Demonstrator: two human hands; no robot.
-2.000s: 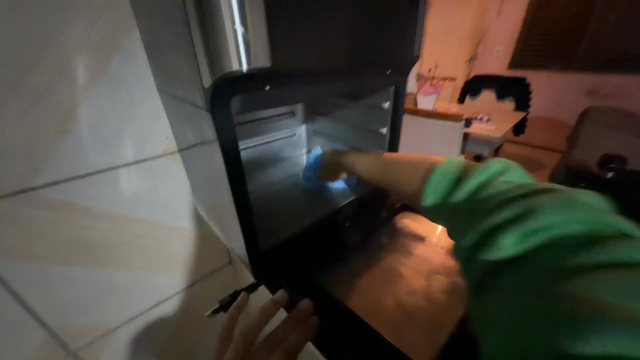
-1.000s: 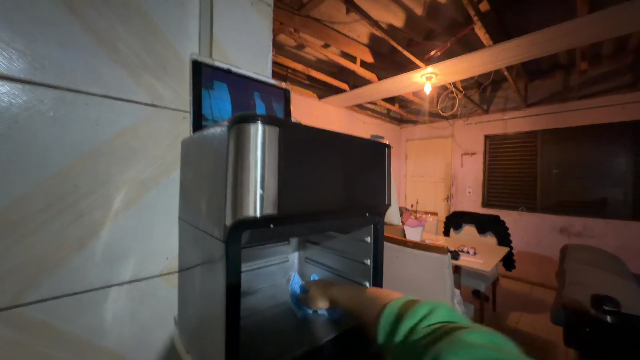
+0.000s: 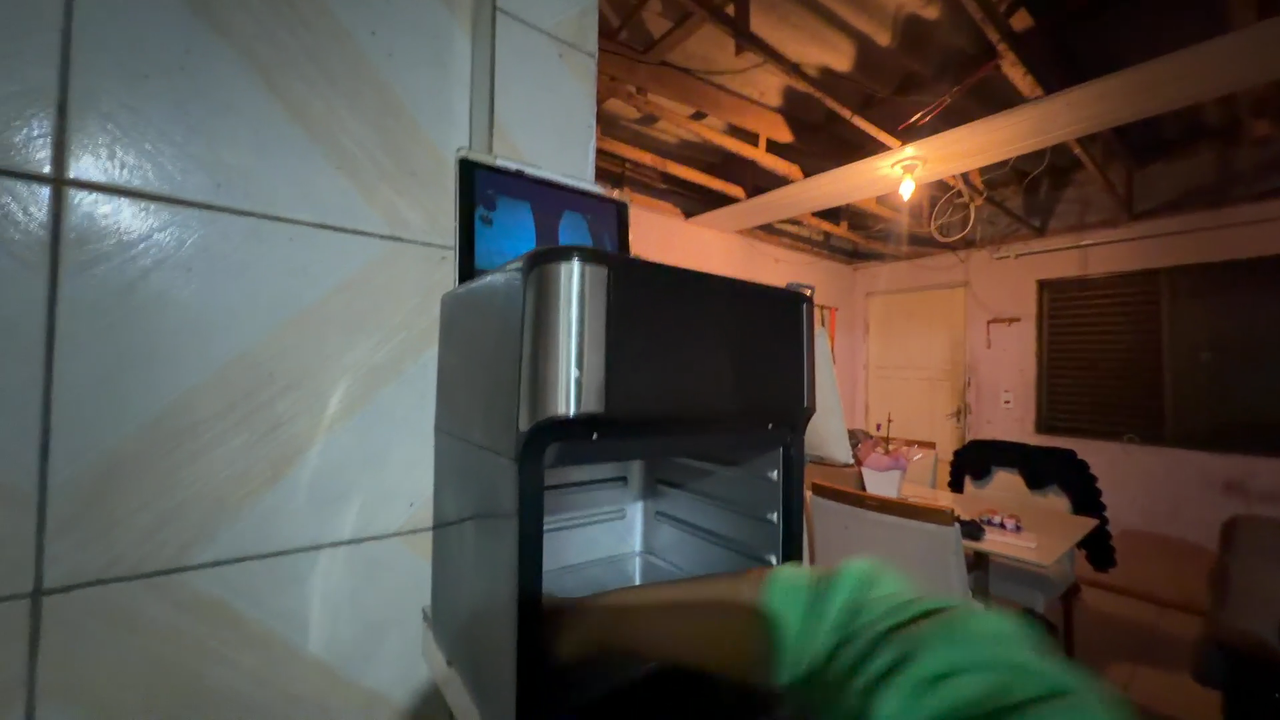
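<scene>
A black and silver countertop oven point(image 3: 700, 340) stands against the tiled wall with its cavity point(image 3: 640, 520) showing at the front. Ribbed metal side walls are visible inside. My right forearm, in a green sleeve point(image 3: 900, 640), reaches from the lower right across the bottom of the opening toward its left side. The hand at its end is lost in dark shadow and blur, so I cannot tell what it holds. No blue cloth shows now. My left hand is out of view.
Behind the oven a tablet point(image 3: 540, 225) with a lit screen leans at the wall. To the right are a chair point(image 3: 880, 535), a table point(image 3: 1050, 535) with a potted plant point(image 3: 882, 475), and a dark cover on another chair point(image 3: 1040, 465). A tiled wall point(image 3: 250, 400) fills the left.
The view has tilted up since the first frame. My right arm has moved lower and left across the opening; the blue cloth, seen inside the oven before, is out of sight. My left hand has left the view.
</scene>
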